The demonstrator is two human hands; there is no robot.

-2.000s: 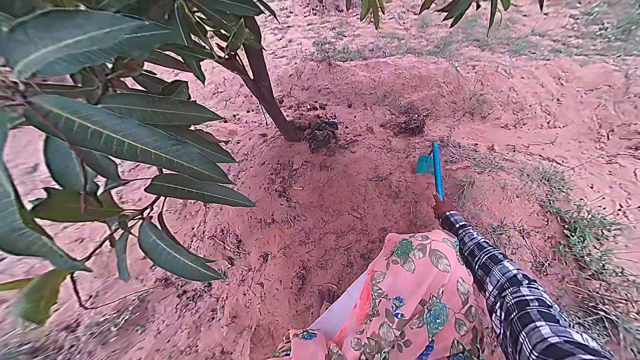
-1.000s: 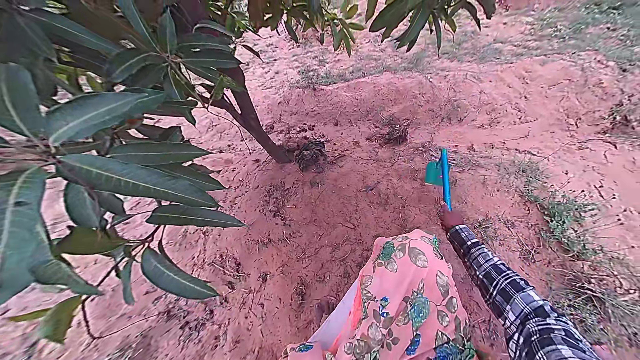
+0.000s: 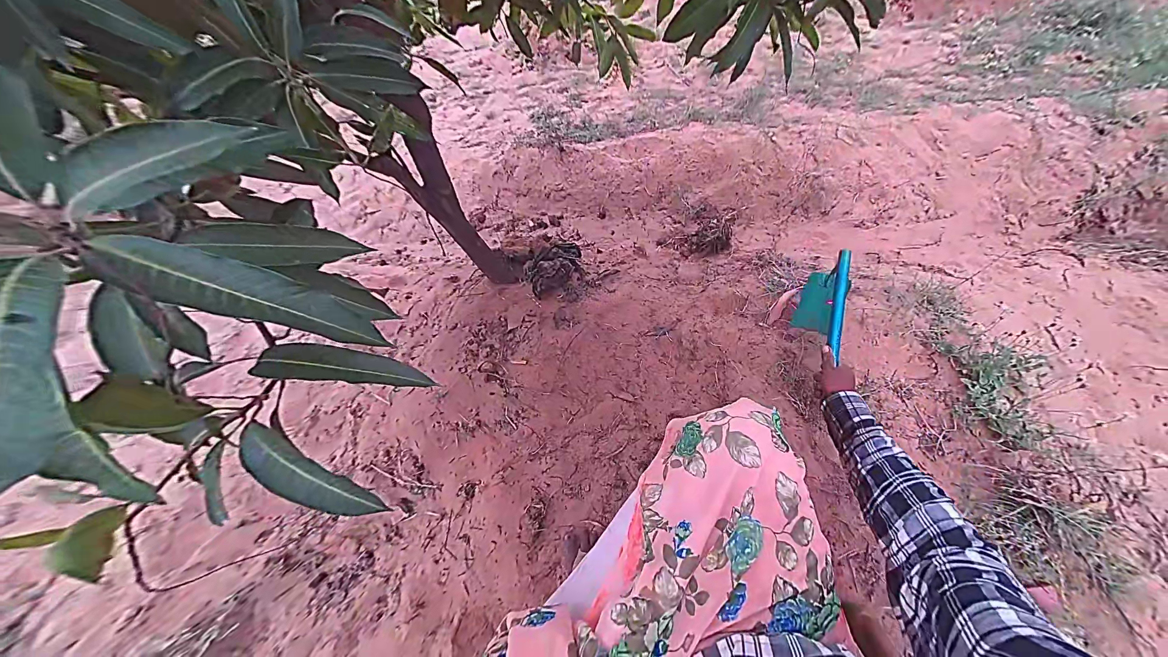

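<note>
My right hand [image 3: 837,375], at the end of a black-and-white checked sleeve, is closed around the lower end of a hoe's blue handle [image 3: 840,297]. A green blade [image 3: 813,303] is joined to the handle and lies to its left, over reddish soil. My left hand is not in view. Floral pink cloth [image 3: 721,520] covers my knee, left of the right forearm.
A slanting tree trunk [image 3: 456,219] stands ahead, with a dark clump [image 3: 553,267] at its base. Long green leaves [image 3: 228,283] hang close on the left. Another dry clump [image 3: 707,232] lies farther right; weeds [image 3: 999,388] grow beyond my right arm.
</note>
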